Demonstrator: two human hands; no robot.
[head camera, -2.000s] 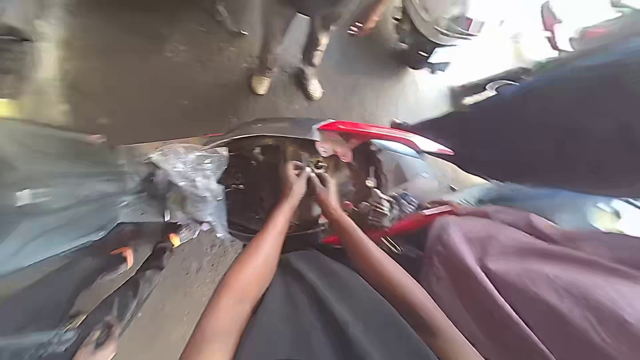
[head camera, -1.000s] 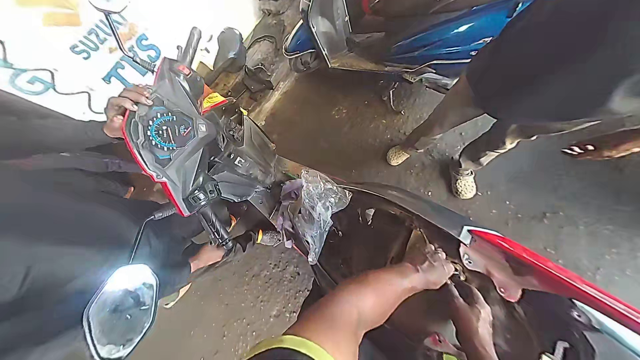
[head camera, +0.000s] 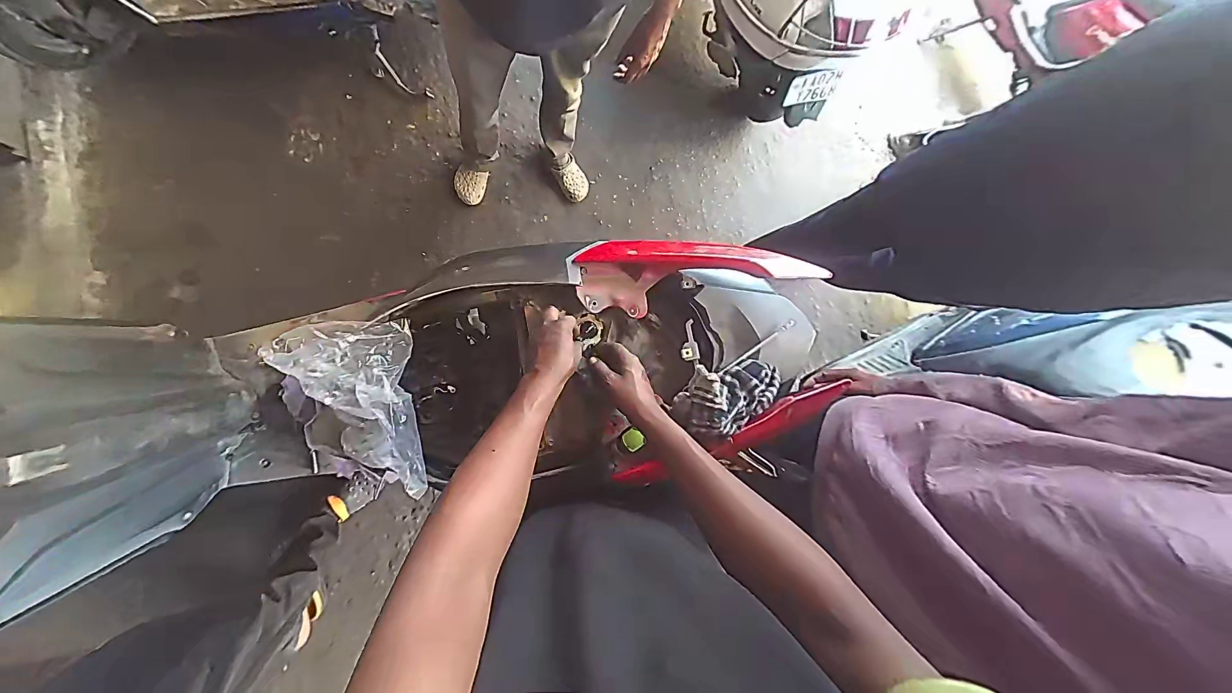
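Both my hands reach into the uncovered body of a red and black scooter. My left hand (head camera: 554, 348) is at the left side of a small ring-shaped metal part (head camera: 588, 330), its fingers against it. My right hand (head camera: 621, 377) is just below and right of that part, fingertips close to it; whether it grips anything is not clear. Above them is the red side panel (head camera: 703, 256) with a pinkish bracket. A yellow-green cap (head camera: 631, 440) shows beneath my right wrist. A checked cloth (head camera: 727, 397) lies bunched right of my hands.
A crumpled clear plastic bag (head camera: 361, 385) rests on the scooter at left. A person in clogs (head camera: 472, 185) stands beyond it. Another person in a mauve garment (head camera: 1011, 510) is close at right, and a dark-clothed person (head camera: 1039, 183) is at upper right. Parked scooters (head camera: 784, 58) stand behind.
The view has swung away from the scooter's handlebar and back over its open body. My hands remain close together at the same area inside it.
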